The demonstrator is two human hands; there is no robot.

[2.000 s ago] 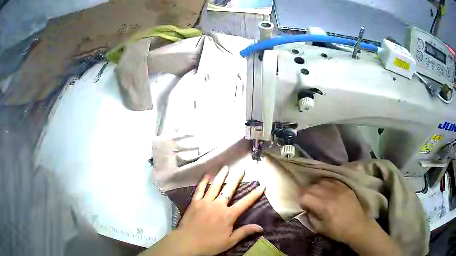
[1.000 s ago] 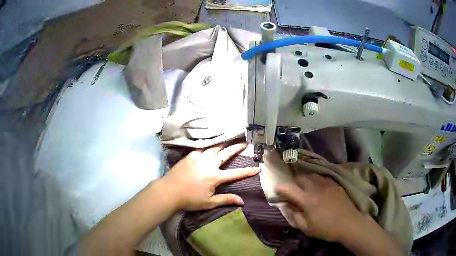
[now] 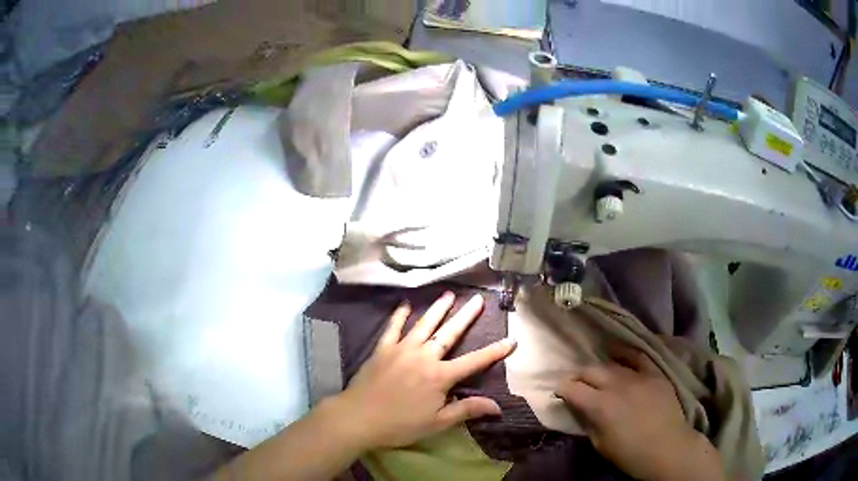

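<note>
A pieced garment lies under the presser foot (image 3: pixel 508 299) of the white industrial sewing machine (image 3: pixel 659 178). My left hand (image 3: pixel 405 385) lies flat, fingers spread, on the dark brown panel (image 3: pixel 376 315), left of the needle. My right hand (image 3: pixel 630 409) rests with bent fingers on the beige panel (image 3: pixel 541 362), right of the seam; whether it pinches the cloth is unclear. A lime-green panel (image 3: pixel 437 460) lies below my left hand. Pale grey-beige cloth (image 3: pixel 423 197) with a folded band (image 3: pixel 320 136) lies behind, left of the machine head.
A blue air tube (image 3: pixel 611 89) runs over the machine to a white box, with a keypad (image 3: pixel 833 127) at the far right. A white board (image 3: pixel 207 272) is at the left, brown cardboard (image 3: pixel 179 66) behind it. Bunched taupe cloth (image 3: pixel 734 404) lies beside my right hand.
The garment has moved away from me under the foot, so more dark brown panel lies beside the needle. My left hand has shifted onto that panel. The view has shifted slightly.
</note>
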